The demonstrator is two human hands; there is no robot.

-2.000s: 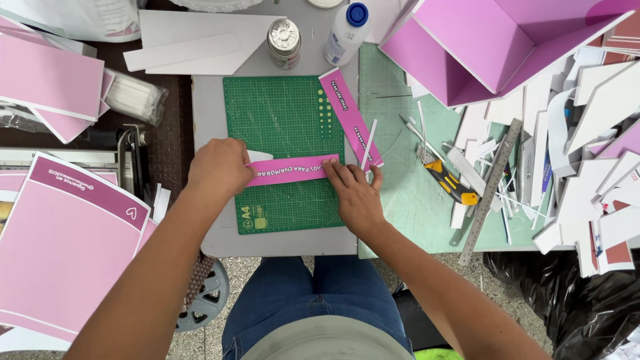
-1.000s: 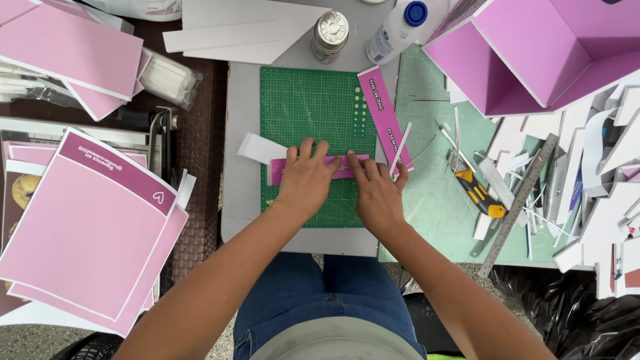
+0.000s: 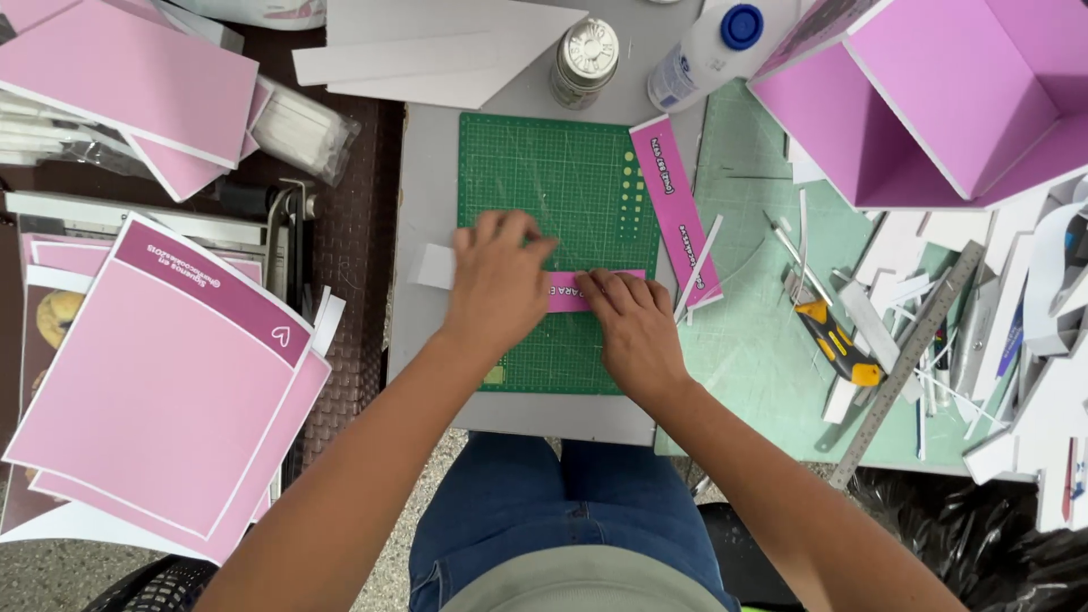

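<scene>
A pink printed strip (image 3: pixel 565 291) lies across the green cutting mat (image 3: pixel 544 187). My left hand (image 3: pixel 501 276) is over its left part, fingers bent and thumb apart from the index finger; whether it grips the strip is hidden. The fingertips of my right hand (image 3: pixel 633 327) rest on the strip's right part, pressing it flat. A white strip (image 3: pixel 433 265) sticks out to the left from beneath my left hand. A second pink printed strip (image 3: pixel 676 208) lies slanted over the mat's right edge, with a thin white offcut (image 3: pixel 699 268) across its lower end.
Behind the mat stand a metal-lidded jar (image 3: pixel 585 64) and a blue-capped bottle (image 3: pixel 701 59). To the right are a yellow and black utility knife (image 3: pixel 837 344), a steel ruler (image 3: pixel 909 361), board scraps and a pink box (image 3: pixel 935 93). Pink printed panels (image 3: pixel 170 357) lie at left.
Two seconds ago my left hand was at the pink strip's left end; it now lies over the strip, nearer my right hand. The white strip at left shows more than at first. The view has shifted somewhat.
</scene>
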